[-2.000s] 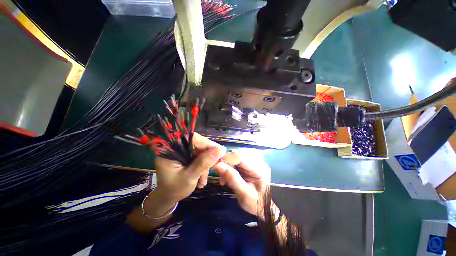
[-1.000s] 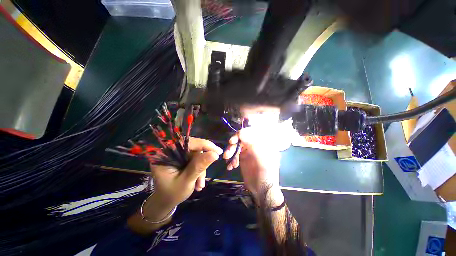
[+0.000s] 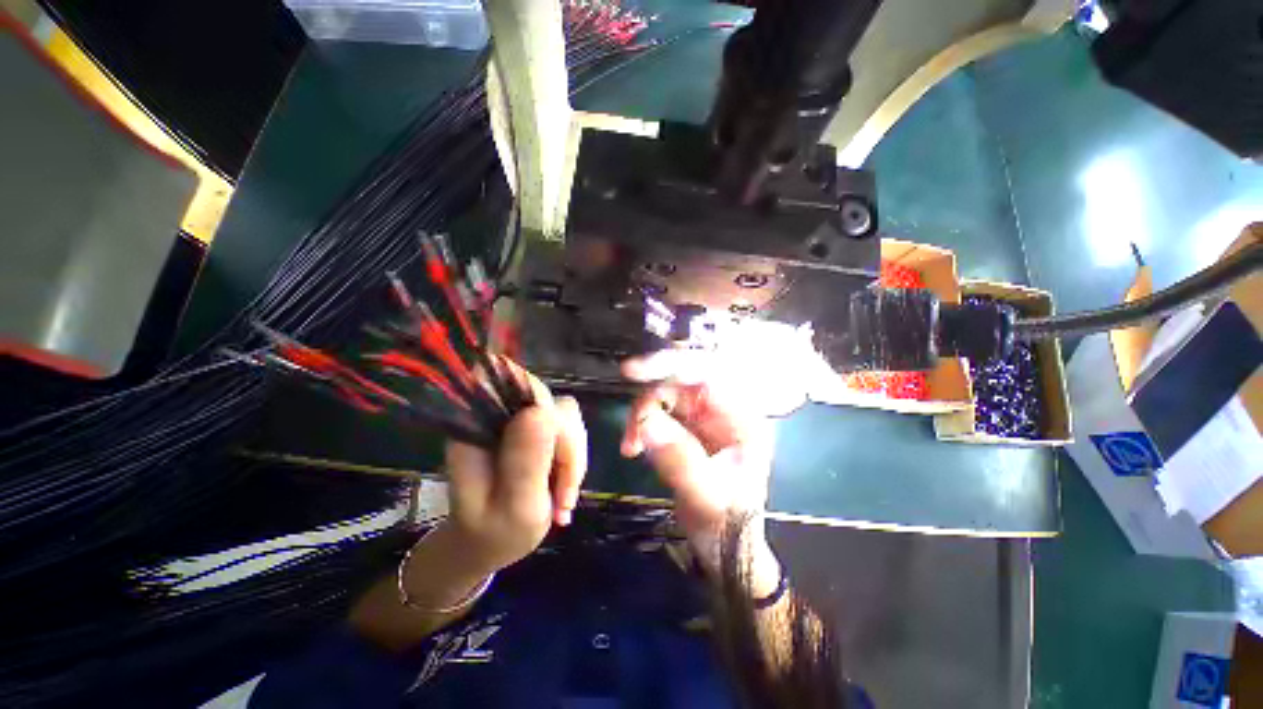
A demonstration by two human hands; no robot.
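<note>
My left hand (image 3: 515,471) is closed around a bunch of black cables whose ends fan out to the upper left, with red terminals (image 3: 436,333) and silvery tips. My right hand (image 3: 700,443) is just right of it, in front of the crimping machine (image 3: 720,249), fingers apart and curled, partly washed out by glare. Whether a thin cable lies between its fingers cannot be told. Black cables hang over my right wrist. The crimping jaws are lost in the glare.
Long black cables (image 3: 346,208) drape at left. A red terminal box (image 3: 950,333) and a dark terminal box (image 3: 1060,374) stand right of the machine, behind a black ribbed neck (image 3: 900,326). White-and-blue cartons (image 3: 1129,457) are at right. Red-tipped cables (image 3: 603,22) lie behind the machine.
My left hand has turned and the bunch now points more upward. My right fingers have opened away from the left hand. The machine's block, low and blurred one second ago, is back as before.
</note>
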